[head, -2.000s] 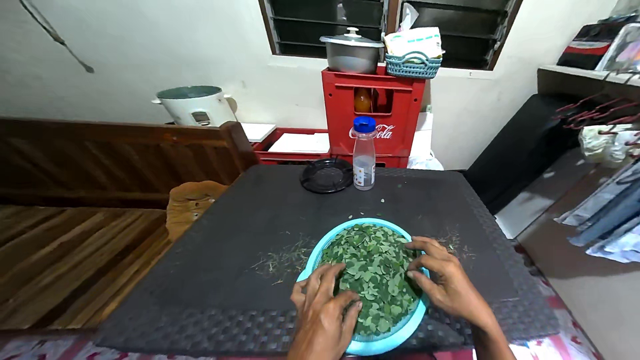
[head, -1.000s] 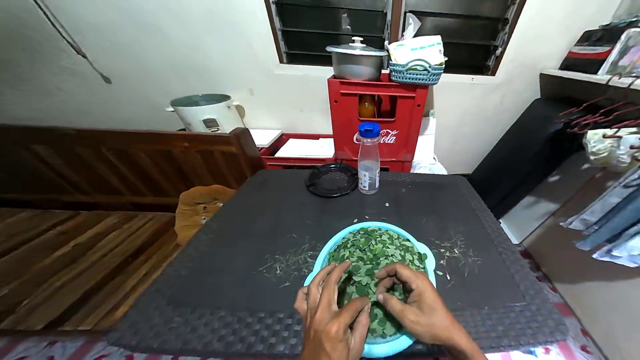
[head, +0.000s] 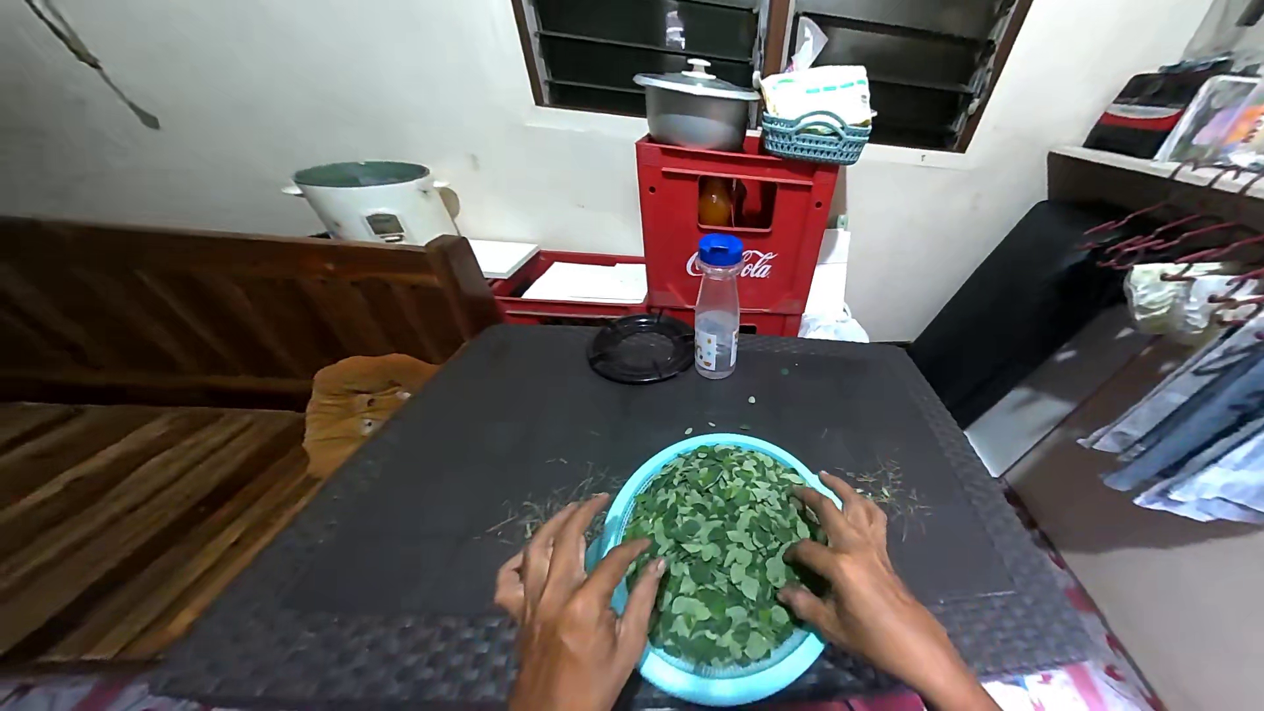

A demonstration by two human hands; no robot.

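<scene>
A light-blue plastic basin (head: 726, 689) full of small green leaves (head: 716, 558) stands near the front edge of the dark table (head: 434, 553). My left hand (head: 585, 592) lies over the basin's left rim, its thumb and forefinger at the edge of the leaves. On the other side, my right hand (head: 854, 573) rests over the right rim with its fingertips touching the leaves. Both hands have their fingers apart and neither grips anything that I can see. Thin stem bits (head: 553, 509) lie left of the basin, and more stems (head: 889, 491) lie to its right.
A clear bottle with a blue cap (head: 718, 316) and a black round dish (head: 642, 349) stand at the table's back. Behind them are red plastic crates (head: 736, 227) with a lidded pot (head: 697, 109). A wooden bench (head: 227, 267) flanks the left side; clothes hang on the right.
One second ago my right hand was over the middle of the leaves, its fingers close together; it has moved right to the rim and its fingers have spread. My left hand stays at the left rim.
</scene>
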